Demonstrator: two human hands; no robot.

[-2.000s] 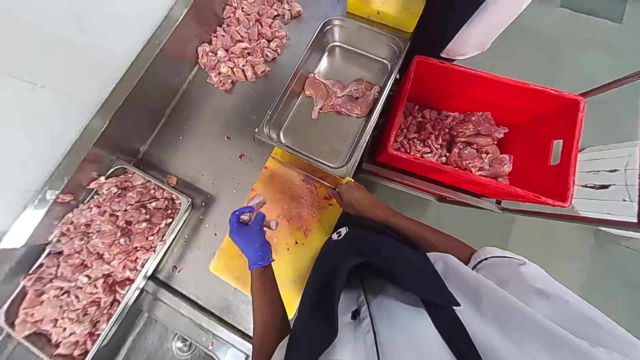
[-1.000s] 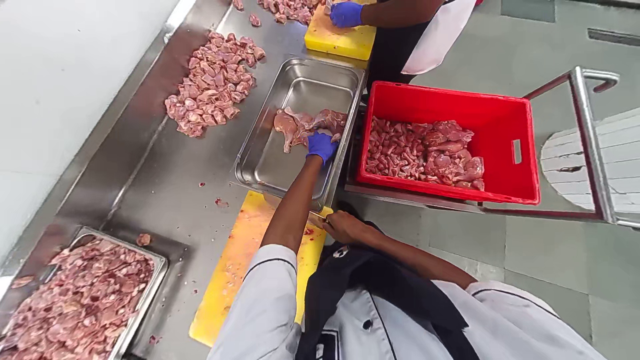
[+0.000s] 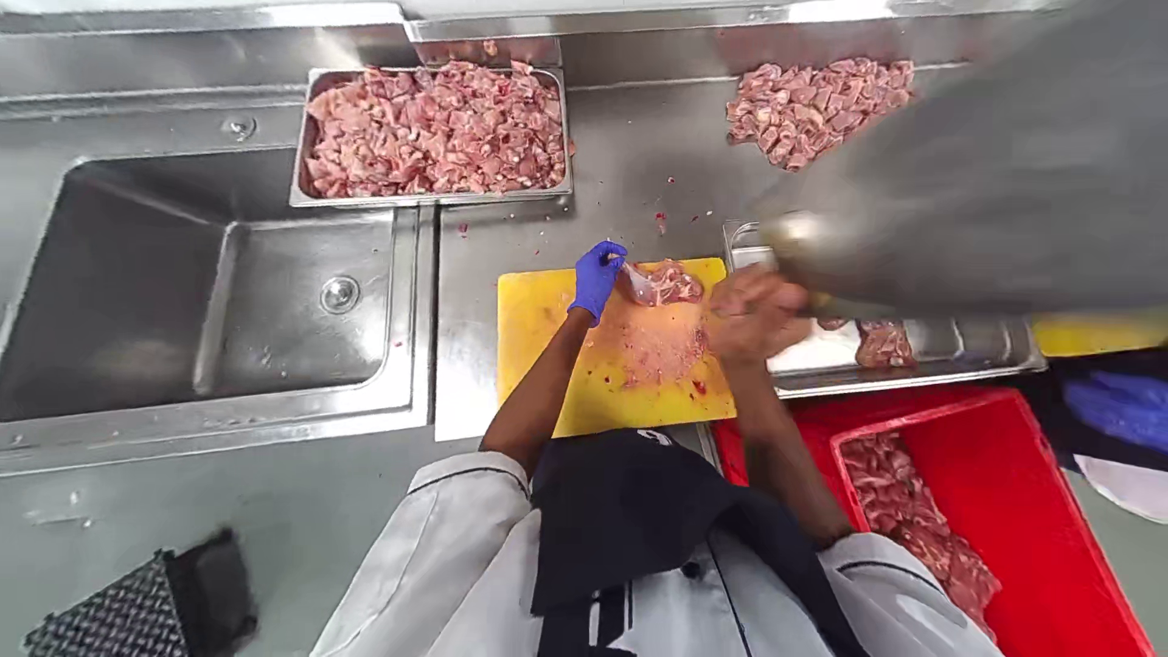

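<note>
My left hand [image 3: 598, 278], in a blue glove, grips the end of a raw chicken leg [image 3: 668, 283] that lies on the upper part of a yellow cutting board [image 3: 547, 365]. My bare right hand [image 3: 757, 315] is closed around the handle of a cleaver [image 3: 985, 182], raised close to the camera; its wide blade is blurred and covers the upper right of the view. Behind that hand, a steel pan [image 3: 922, 374] holds more raw chicken [image 3: 883, 345], partly hidden by the blade. Small red scraps and wet stains mark the board.
A steel tray [image 3: 297, 173] heaped with cut chicken stands at the back, beside a sink [image 3: 301, 292] on the left. A pile of chicken pieces [image 3: 812, 105] lies at back right. A red crate [image 3: 1013, 511] with meat is at lower right, near another person's blue-gloved hand [image 3: 1118, 406].
My left hand has moved from the chicken in the steel pan to the board, where it now holds a leg. The cleaver is now raised in my right hand. The view has turned strongly.
</note>
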